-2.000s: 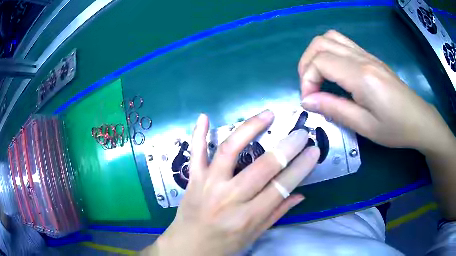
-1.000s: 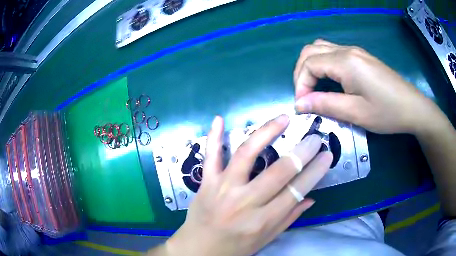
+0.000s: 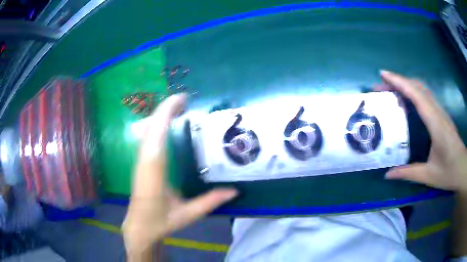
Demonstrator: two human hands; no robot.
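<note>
A silver metal plate (image 3: pixel 274 164) lies lengthwise in front of me. It has three dark round openings, each with a pale hub and a slanting slot on top. My left hand (image 3: pixel 158 189) is spread, blurred and empty off the plate's left end, with the thumb below its lower left corner. My right hand (image 3: pixel 435 133) is spread around the right end, fingers above and thumb at the lower edge; contact is unclear. Loose copper rings (image 3: pixel 141 102) lie blurred on and beside the green mat (image 3: pixel 115 169), left of the plate.
Clear trays with red-orange strips (image 3: pixel 56 146) stand at the far left. Blue tape lines (image 3: pixel 246 19) run along the far and near sides of the dark green work surface (image 3: pixel 276 56). Part of a metallic object (image 3: pixel 455 23) shows at the upper right edge.
Both hands have come off the plate's face and spread apart to its two ends. The plate appears farther right, with all three openings uncovered. The plate at the top left is out of view.
</note>
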